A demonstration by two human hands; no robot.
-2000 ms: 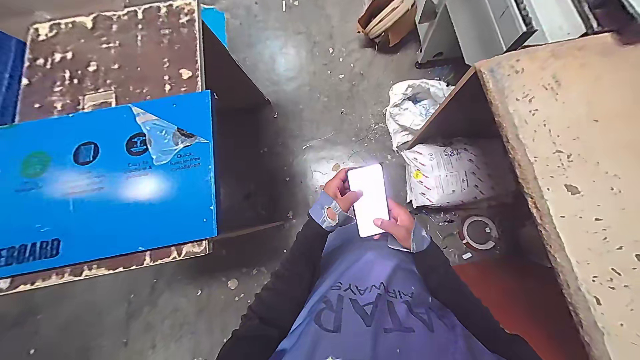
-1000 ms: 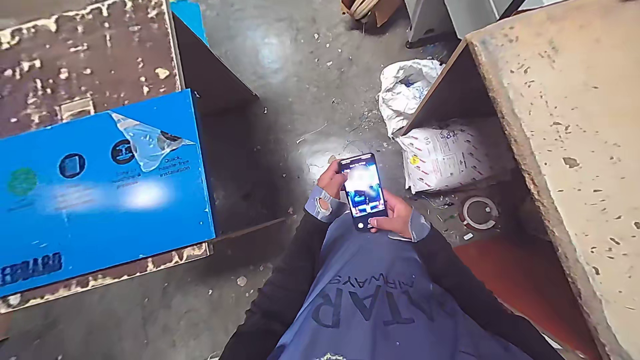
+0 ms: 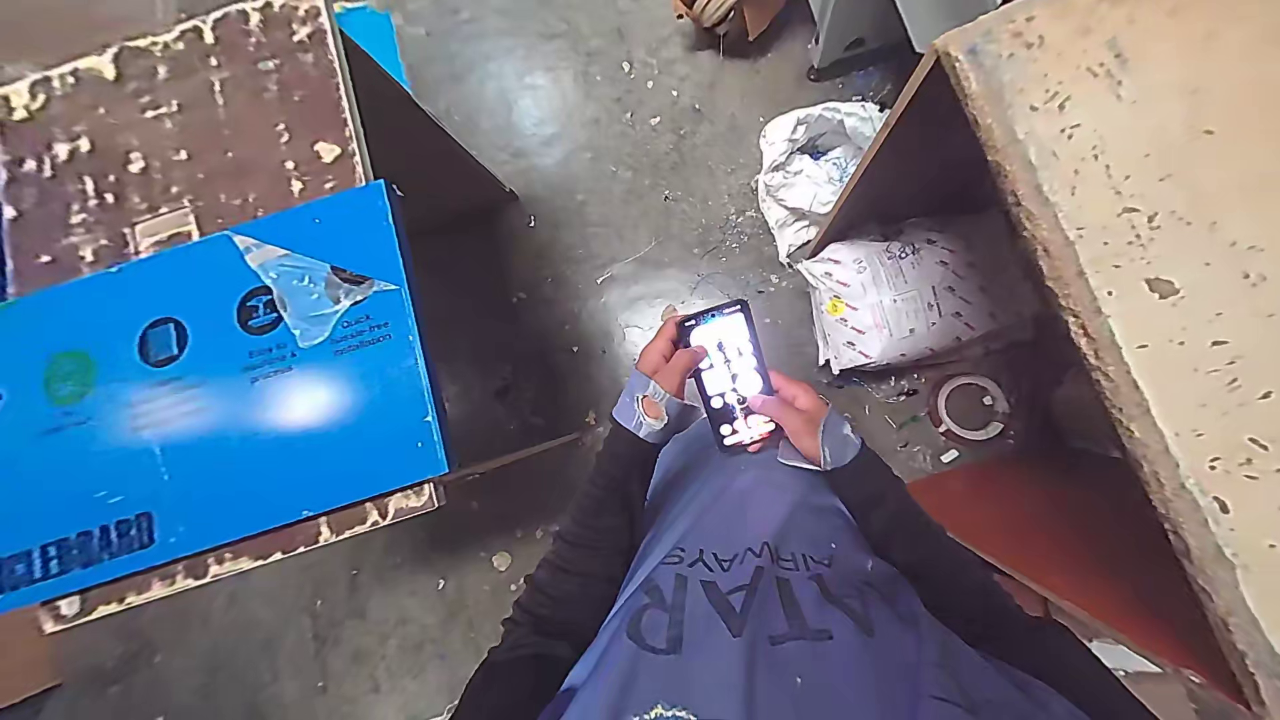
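A smartphone (image 3: 728,375) with a lit screen is held upright between both hands, in front of a blue printed shirt (image 3: 740,580). My left hand (image 3: 672,360) grips its left edge, with the thumb over the screen. Around the lower right edge is my right hand (image 3: 793,408), its thumb near the bottom of the screen. Both wrists have light grey-blue cuffs below dark sleeves. The screen is too bright and blurred to make out in detail.
At left a blue printed board (image 3: 220,400) lies on a worn brown surface (image 3: 180,130). A pale, chipped tabletop (image 3: 1130,180) fills the right side. White sacks (image 3: 900,300) and a white ring (image 3: 970,407) sit on the concrete floor (image 3: 560,230) beneath it.
The phone's screen looked plain white two seconds ago, then showed a darker picture, and now has bright shapes on black. Both hands have kept their hold on it.
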